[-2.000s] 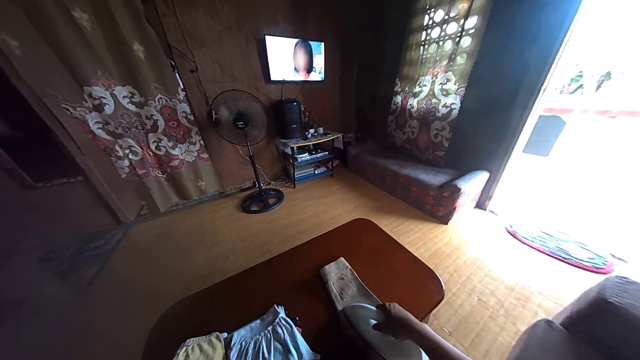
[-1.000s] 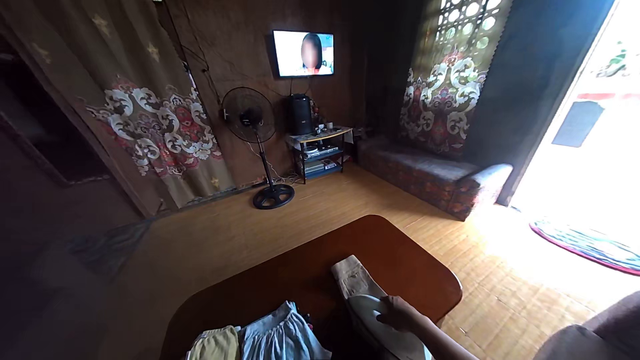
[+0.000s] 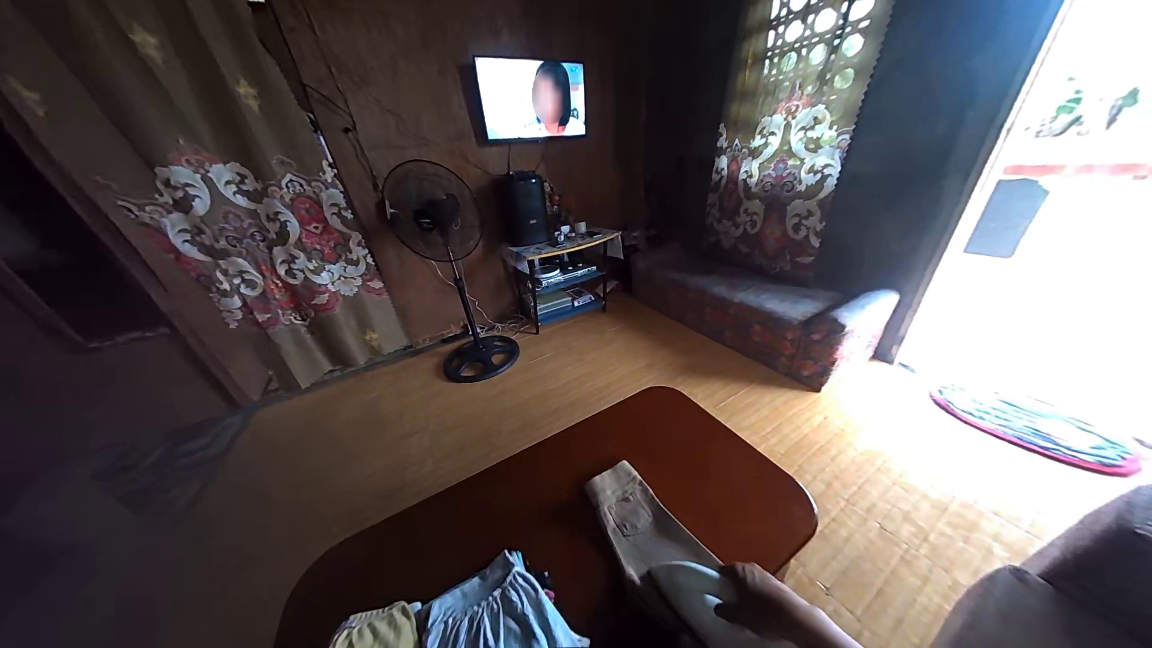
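My right hand [image 3: 756, 598] is closed around the handle of a pale, rounded appliance [image 3: 681, 580], which looks like a clothes iron. It rests on a beige folded garment [image 3: 634, 522], probably trousers, with a pocket near its far end. The garment lies lengthwise on a reddish-brown wooden table [image 3: 504, 499]. Left of it, near the bottom edge of the view, lie a light blue gathered garment [image 3: 504, 607] and a pale yellow one [image 3: 378, 625]. My left hand is out of view. The near end of the beige garment is cut off by the frame.
Beyond the table stand a black pedestal fan [image 3: 463, 297] and a small shelf [image 3: 562, 279] with a black speaker [image 3: 528, 209]. A television [image 3: 531, 99] hangs above. A low sofa [image 3: 738, 306] is under the curtained window. An oval rug [image 3: 1035, 427] lies by the bright doorway; grey upholstery [image 3: 1053, 585] is at right.
My right hand and the pale appliance have moved a little nearer to me along the beige garment since one second ago.
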